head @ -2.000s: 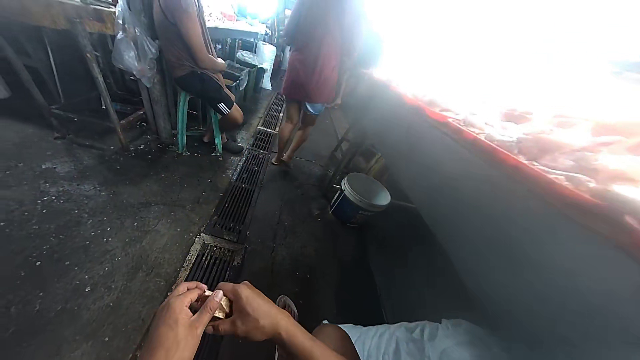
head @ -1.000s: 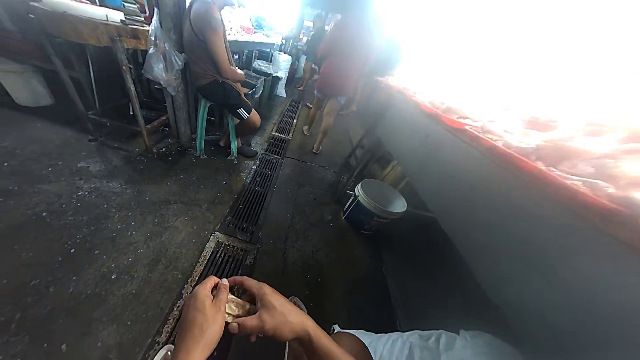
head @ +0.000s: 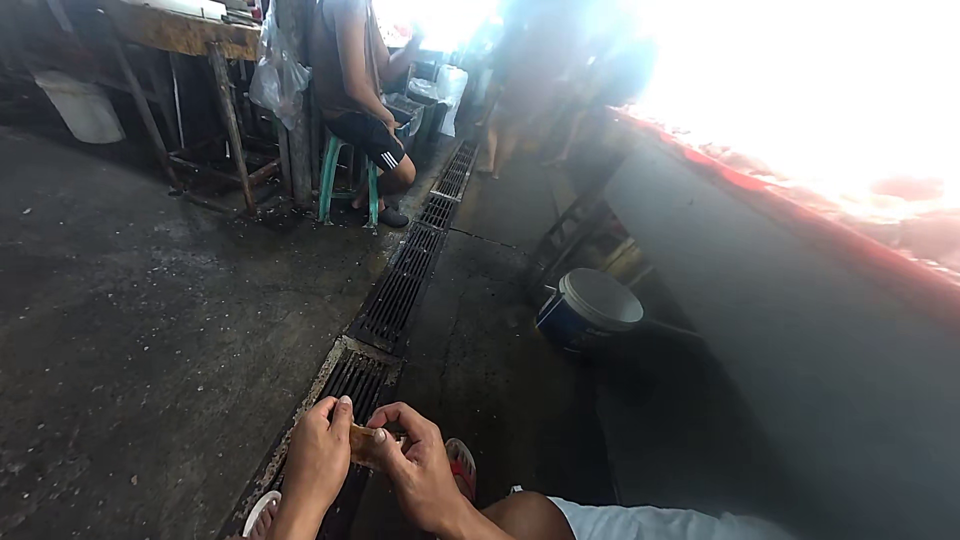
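Note:
Low in the view, my left hand (head: 321, 450) pinches the left end of a small brownish, flat item (head: 366, 447), whose exact kind I cannot tell. My right hand (head: 417, 463) grips its right end between thumb and fingers, close beside the left. Both hands are above a metal drain grate (head: 360, 382) set in the floor. My feet, in sandals (head: 461, 469), show just below and beside the hands.
A bucket (head: 600, 304) stands right of the drain, near a long counter (head: 750, 247) with a red edge. A seated person (head: 360, 97) on a green stool (head: 330, 176) is ahead left, by a wooden table (head: 187, 34) and a hanging plastic bag (head: 279, 79). Blurred people stand farther ahead.
The walking person in red has moved farther ahead and is now blurred by glare. The seated person has raised a hand. My hands still hold the small item, now more stretched out between them.

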